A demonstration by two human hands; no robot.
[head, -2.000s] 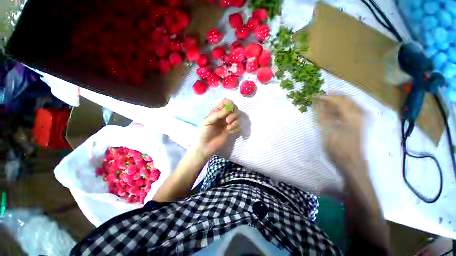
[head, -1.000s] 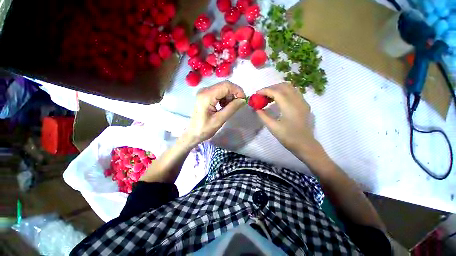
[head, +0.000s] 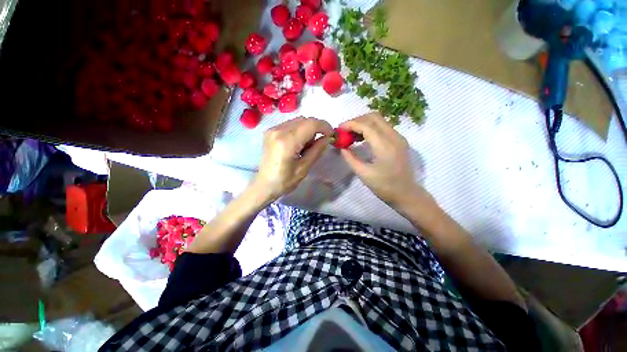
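Observation:
A red artificial strawberry body (head: 345, 138) is pinched in the fingertips of my right hand (head: 386, 159). My left hand (head: 287, 152) meets it from the left, with thumb and forefinger pinching a small green leaf cap (head: 333, 136) at the fruit's left end; the fingers hide most of the cap. Loose red fruit bodies (head: 289, 103) lie on the white sheeting beyond my hands. A cluster of loose green leaf caps (head: 385, 72) lies right of them.
A brown carton (head: 206, 130) of red fruits is at upper left. A white bag (head: 130, 258) with finished strawberries hangs at lower left. A blue glue gun (head: 557, 79) rests over cardboard (head: 454, 34) at upper right, its black cord (head: 605, 223) looped. Light-blue balls (head: 605, 31) are beyond.
My right hand has come from the right side to meet my left hand, now with a red fruit in it. The leaf cap and fruit have come together. The table view has shifted slightly.

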